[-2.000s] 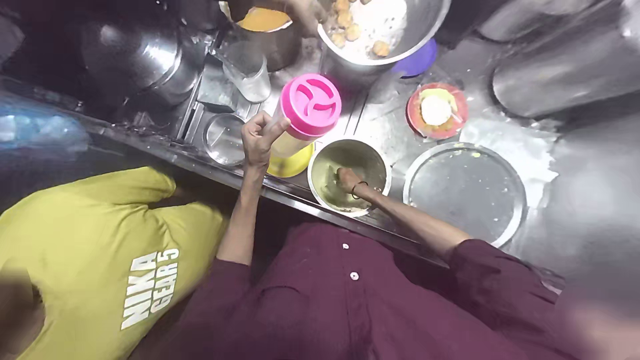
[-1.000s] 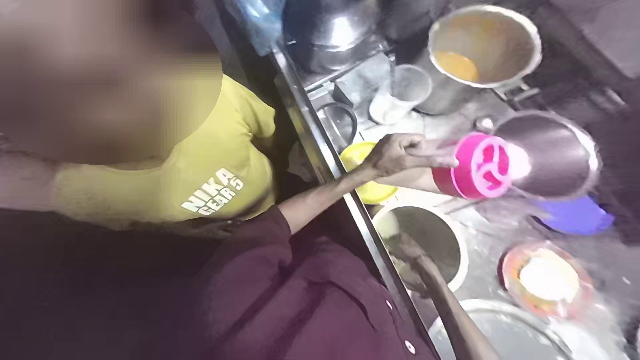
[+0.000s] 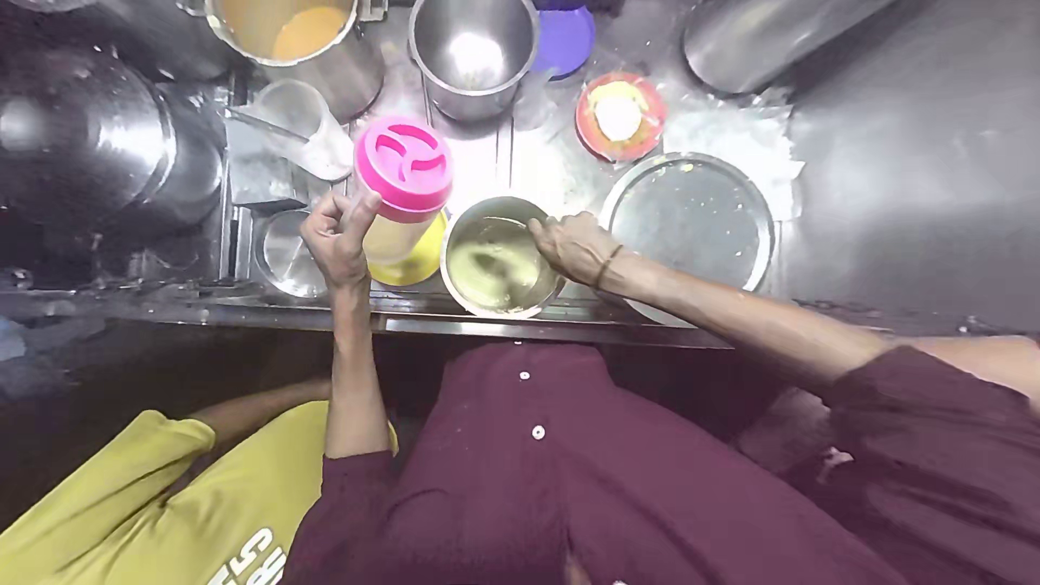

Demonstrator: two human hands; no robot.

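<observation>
My left hand (image 3: 343, 236) grips a clear plastic jar (image 3: 398, 240) by its side, just under its pink lid (image 3: 405, 166). The jar is raised over a yellow round item (image 3: 418, 262) on the counter. My right hand (image 3: 573, 245) holds the right rim of a round metal pot (image 3: 497, 264), fingers over the edge. Pale yellowish liquid lies in the pot, which stands close to the counter's front edge. Right of it, partly under my forearm, is a large round metal tray (image 3: 691, 223) with small bits on it.
Behind are a deep steel pot (image 3: 475, 53), a tall pot with orange contents (image 3: 309, 36), a purple lid (image 3: 563, 41) and a red plate with food (image 3: 621, 118). At left stand a plastic jug (image 3: 292, 114) and a small steel bowl (image 3: 294, 253). A person in yellow (image 3: 236, 487) is near, lower left.
My right hand has come from inside the pot to its right rim. The left hand still holds the jar. The view has swung back from a strong tilt. The person in yellow shows lower in the view.
</observation>
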